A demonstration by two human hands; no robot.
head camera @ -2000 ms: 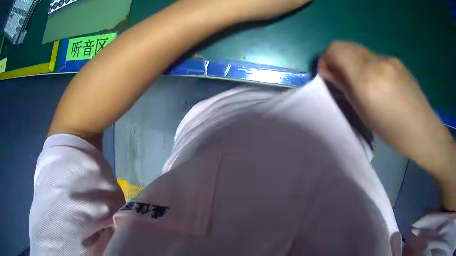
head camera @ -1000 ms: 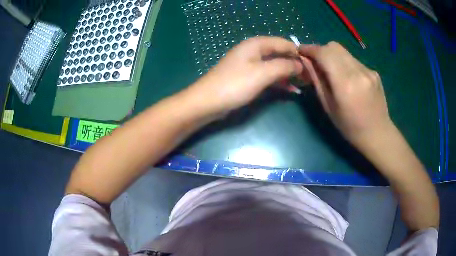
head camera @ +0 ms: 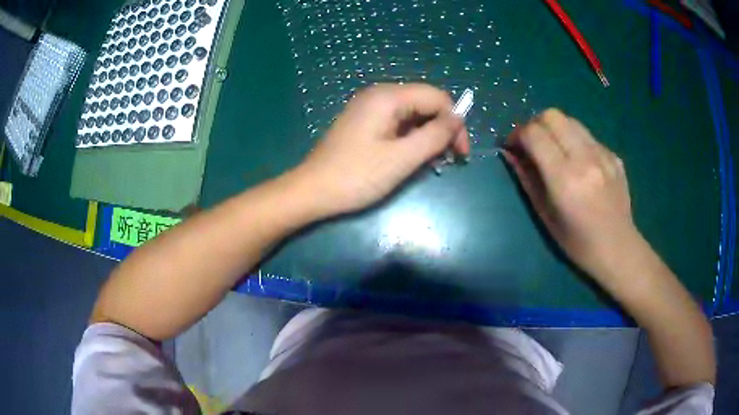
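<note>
My left hand [head camera: 389,150] is over the front edge of a clear dimpled plastic tray [head camera: 381,57], its fingertips pinched. A small white strip [head camera: 463,103] sticks up from them. Small shiny bits show just under these fingertips, too blurred to name. My right hand [head camera: 571,174] is to the right, apart from the left, thumb and fingers close together near the tray's front right corner. A faint pale line shows by its fingertips; whether it holds anything is unclear.
A white tray of dark discs [head camera: 130,144] lies on a pale green mat [head camera: 134,178] at left. A stack of whitish trays [head camera: 44,89] is far left. A red probe [head camera: 577,36] lies back right. Blue tape [head camera: 389,312] edges the bench.
My hands have left my shirt, come together over the bench, then moved apart. The white strip, earlier between both hands, now shows at my left fingertips.
</note>
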